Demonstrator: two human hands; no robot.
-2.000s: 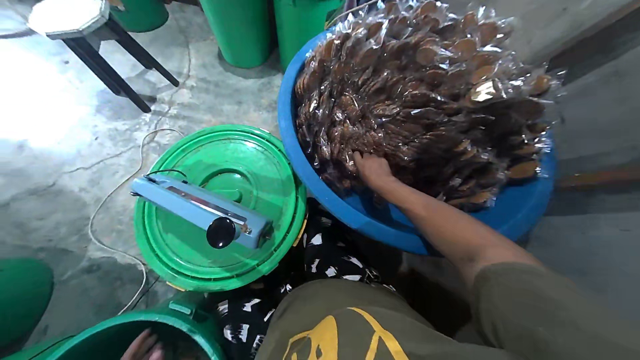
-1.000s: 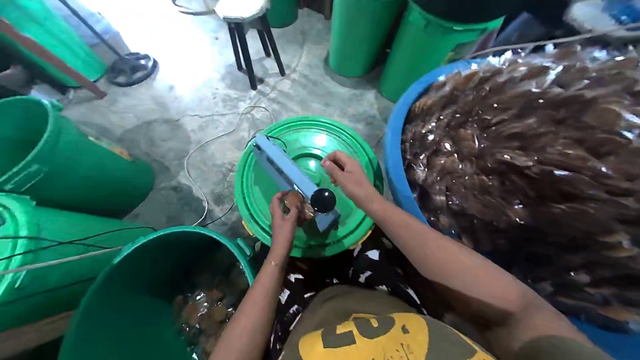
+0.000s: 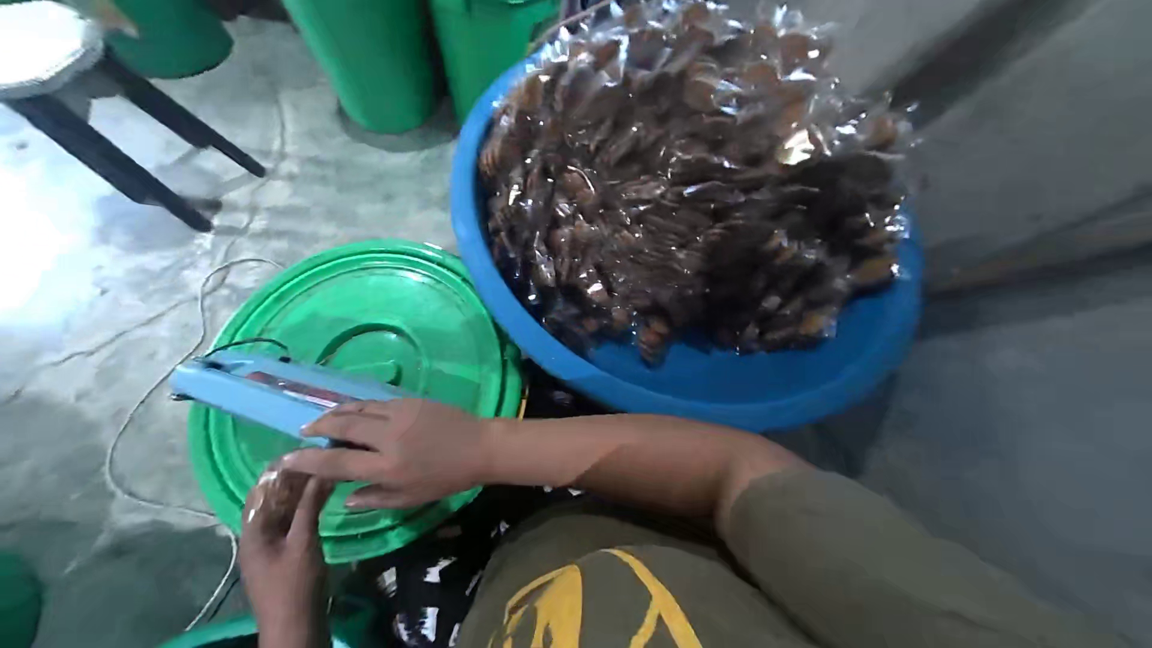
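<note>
A blue impulse sealer (image 3: 261, 387) lies across the round green plastic lid (image 3: 432, 315). Over its near end rests my right hand (image 3: 405, 450), fingers spread, covering the sealer's arm end. My left hand (image 3: 288, 531) is at the lid's lower left edge, closed around a small clear plastic packet (image 3: 274, 495) with brown contents. The fingers of both hands meet beside the sealer; whether my right hand grips the packet or sealer is hidden. Right of the lid, a blue plastic tub (image 3: 540, 333) holds a big heap of clear packets (image 3: 648, 207) of brown, round, flat pieces.
A stool (image 3: 117, 117) with dark legs stands at the upper left. Green bins (image 3: 369, 63) are behind the tub. A pale cord (image 3: 135, 414) runs over the concrete floor. The rim of another green bin (image 3: 220, 634) shows at the bottom, below my left hand.
Two seconds ago my right hand was in the packet heap and my left over the lower-left bin; both are now together at the sealer. The view has swung since one second ago.
</note>
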